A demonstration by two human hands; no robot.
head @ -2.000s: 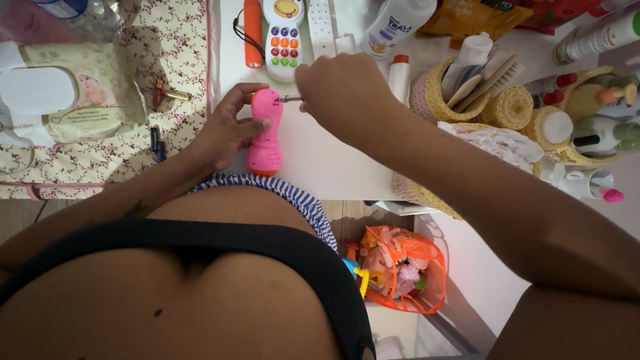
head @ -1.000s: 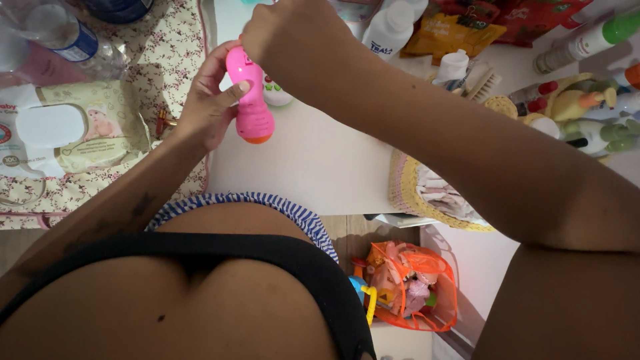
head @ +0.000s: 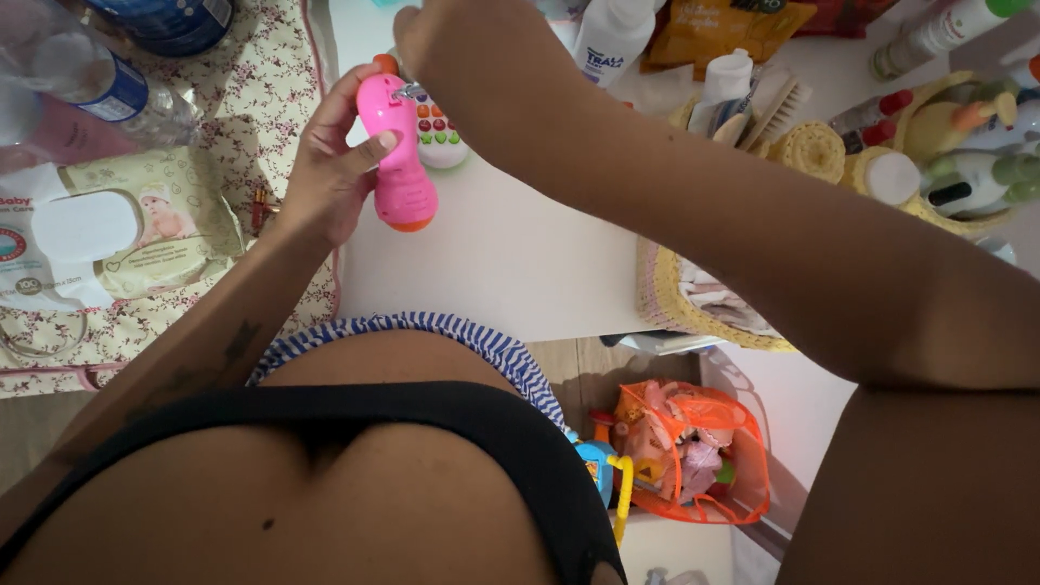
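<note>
My left hand (head: 341, 154) grips a pink plastic toy (head: 396, 154) with orange ends, its thumb across the toy's narrow middle. My right hand (head: 443, 41) is at the toy's upper right. A thin metal tool (head: 409, 91), only its shaft in view, runs from under this hand to the toy's upper part; the fingers and the tool's handle are hidden. Partly behind my right hand lies a white toy (head: 443, 134) with coloured buttons, on the white table.
A wipes pack (head: 154, 227) and plastic bottles (head: 122, 89) sit on a floral cloth (head: 268, 97) at left. Right stand a white bottle (head: 613, 41), a brush (head: 776, 110) and a crocheted basket (head: 658, 284) with cloths. An orange mesh basket (head: 751, 471) of toys is below.
The camera view has shifted. My left hand still holds the pink toy, and my right hand stays by its upper end; it now covers part of the button toy.
</note>
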